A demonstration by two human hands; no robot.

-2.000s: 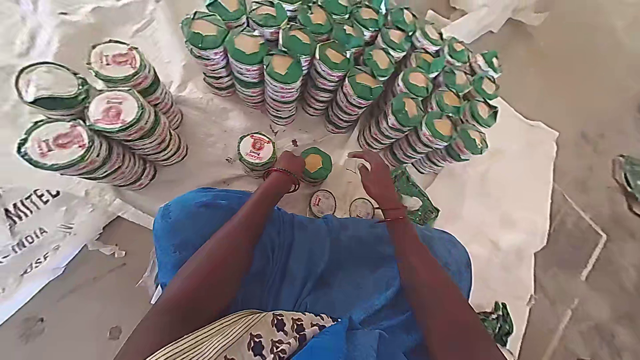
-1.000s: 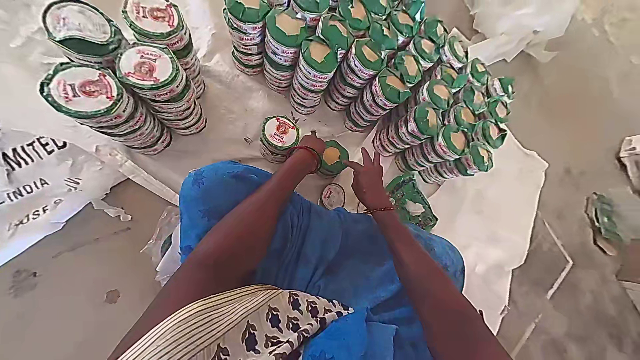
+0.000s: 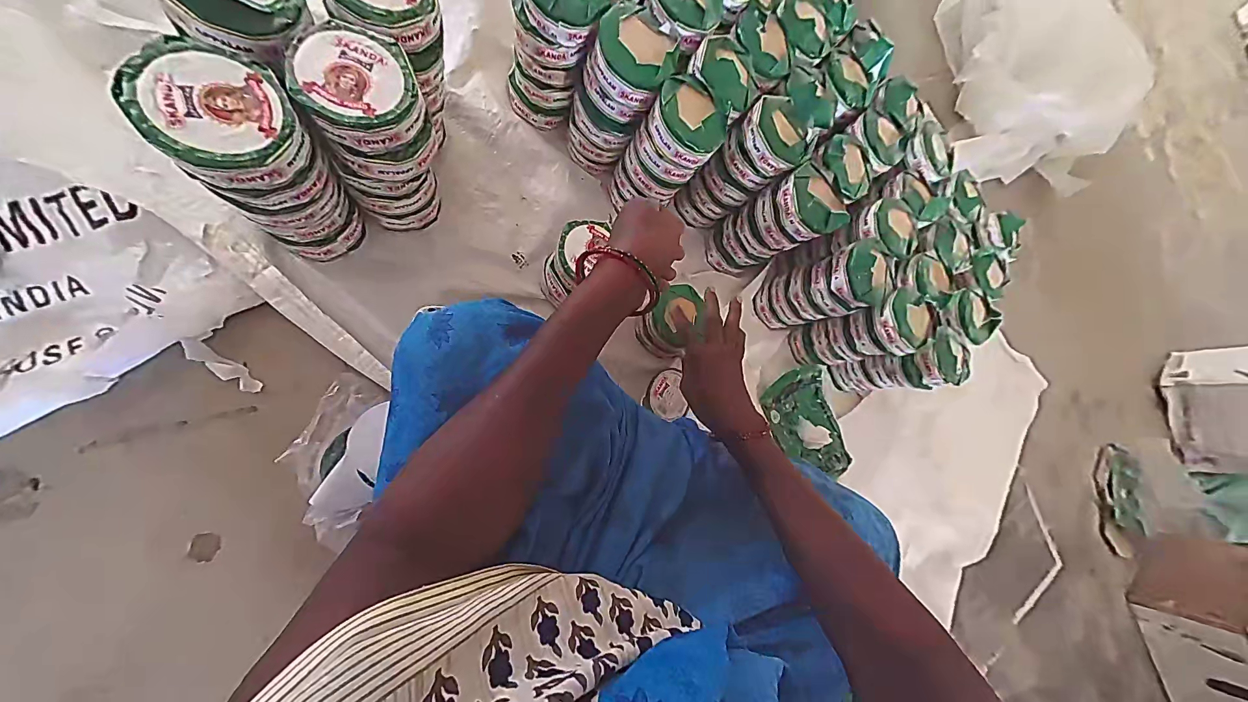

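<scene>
Fingers curled, my left hand (image 3: 648,237) is over the far side of a short stack of round labelled packs (image 3: 583,236); whether it holds anything cannot be told. My right hand (image 3: 717,366) has its fingers spread, their tips at the green-wrapped top of another short stack (image 3: 676,314), which bears a tan paper patch. A small round labelled disc (image 3: 666,393) lies on the white sheet beside my right hand. Just right of my right wrist is a crumpled green wrapper (image 3: 807,419).
Tall stacks of round packs with green tops (image 3: 692,112) stand in rows ahead and to the right. More stacks with white labelled tops (image 3: 210,102) are at the left. A printed white sack (image 3: 88,283) lies left, and a cardboard box (image 3: 1194,595) stands at lower right.
My left hand has moved off the green-topped stack, where it was two seconds ago, toward the tall rows. My right hand has come from the right to that stack.
</scene>
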